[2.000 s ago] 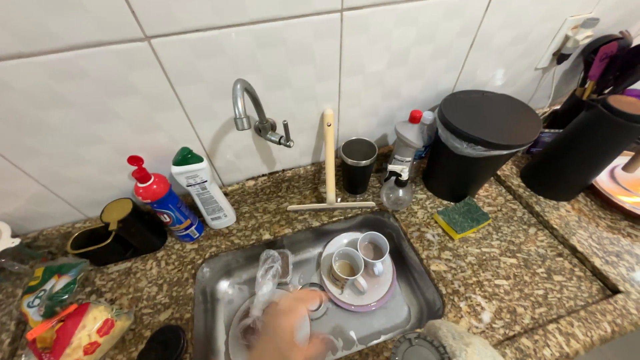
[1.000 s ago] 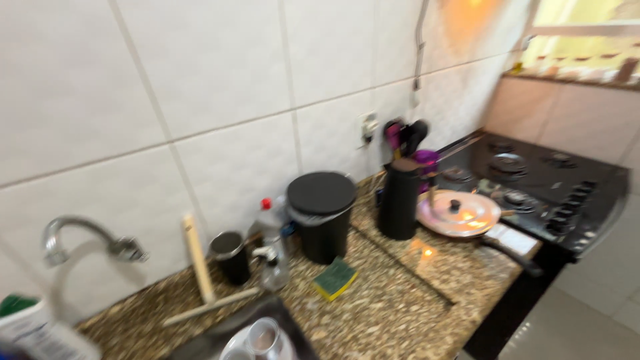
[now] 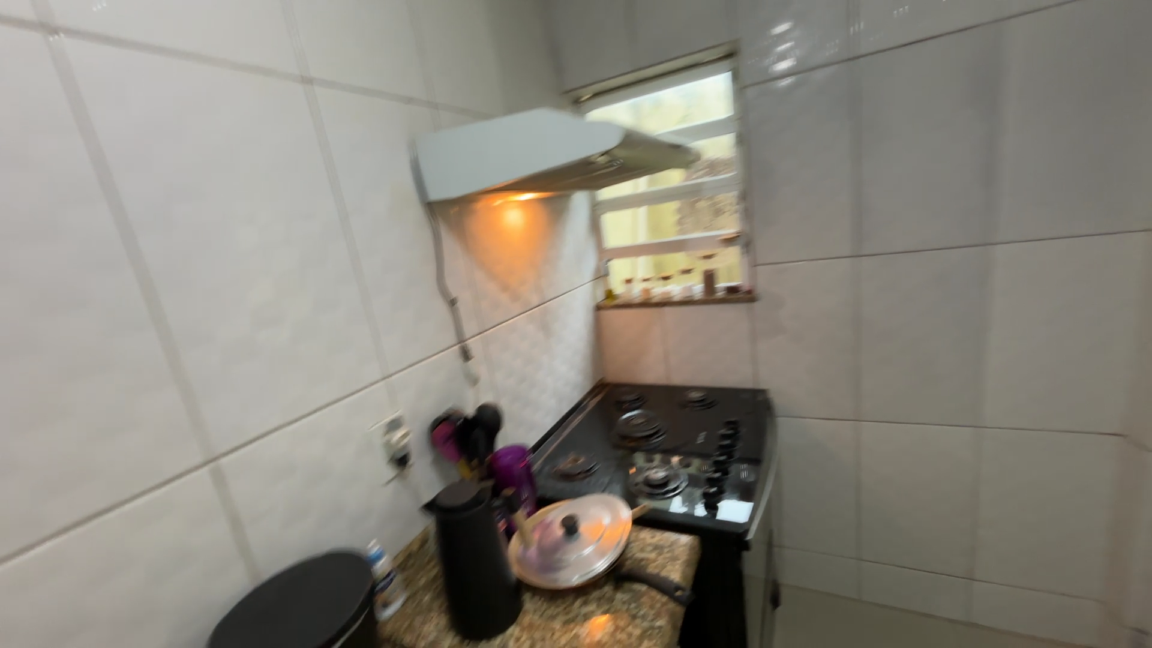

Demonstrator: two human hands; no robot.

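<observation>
Neither of my hands shows in the head view at this moment. A black thermal jug [image 3: 472, 562] stands on the granite counter [image 3: 594, 625]. To its right lies a frying pan with a glass lid [image 3: 571, 544], its black handle pointing to the lower right. Behind the jug are dark and purple utensils [image 3: 463, 436] and a purple container [image 3: 515, 477]. At the lower left is the black lid of a bin [image 3: 297, 603], with a small bottle [image 3: 385, 580] beside it.
Beyond the counter stands a black gas stove [image 3: 657, 450] with its knobs along the right side. A range hood [image 3: 540, 157] with a lit lamp hangs above. Small objects line the window sill [image 3: 679, 301]. A wall socket [image 3: 396, 441] holds a plug.
The view has swung up and right from the sink to the stove and window. The hand over the sink two seconds ago is out of view.
</observation>
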